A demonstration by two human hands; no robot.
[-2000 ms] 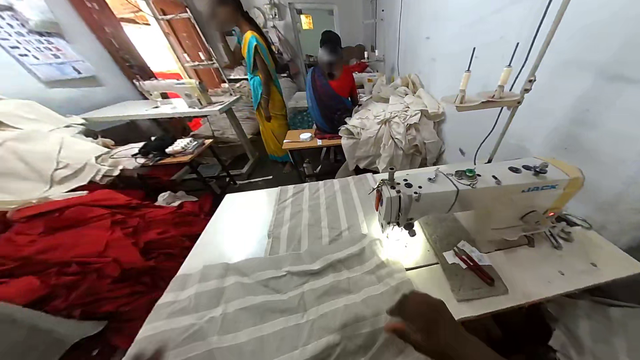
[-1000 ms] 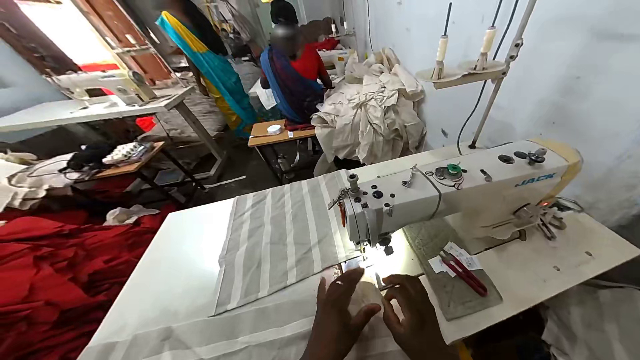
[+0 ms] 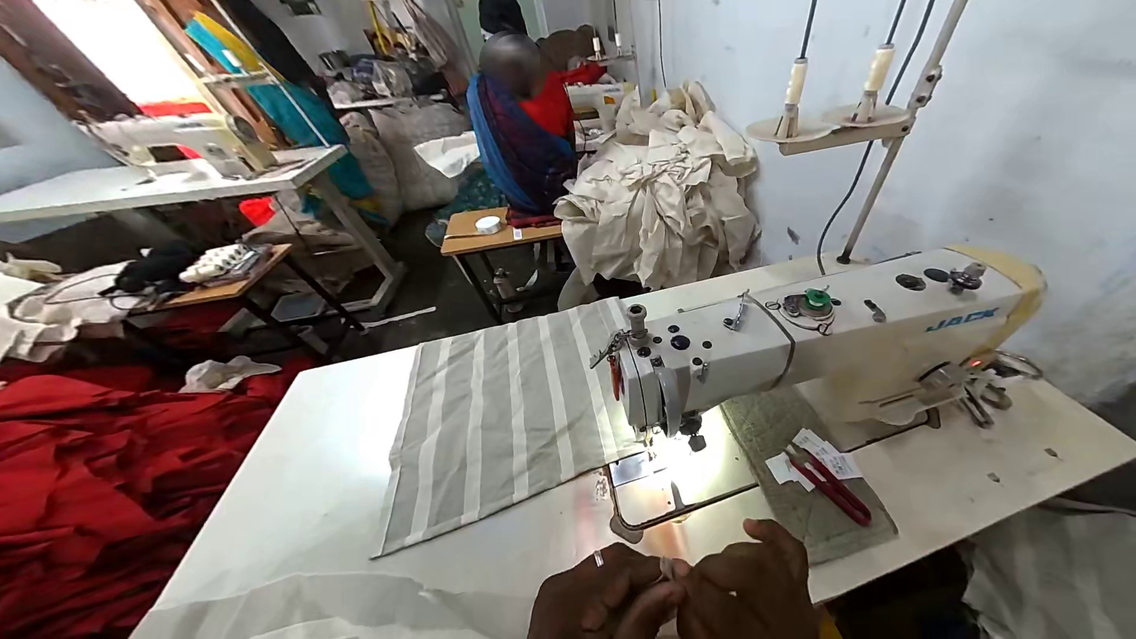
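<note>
My left hand [image 3: 605, 593] and my right hand [image 3: 745, 581] meet at the table's near edge, just in front of the sewing machine's needle plate. Their fingertips pinch a small pale piece, perhaps fabric or thread, between them. Grey-and-white striped fabric [image 3: 515, 404] lies flat left of the Jack sewing machine [image 3: 825, 337], its right edge by the lit needle area. More striped fabric [image 3: 328, 608] lies at the near left, beside my left hand. Red-handled thread snips [image 3: 830, 486] rest on paper slips [image 3: 815, 459] on a grey-green cloth pad [image 3: 772, 435] under the machine arm.
Thread spools [image 3: 796, 84] stand on a holder behind the machine. Red fabric [image 3: 106, 479] is heaped at the left. Beyond the table are a pile of cream fabric [image 3: 661, 191], a small wooden table [image 3: 506, 235], a seated person [image 3: 524, 133] and another sewing machine [image 3: 177, 142].
Both hands have moved from beside the needle area toward the near edge, coming together at the fingertips. Two seconds ago my right hand lay on the striped fabric.
</note>
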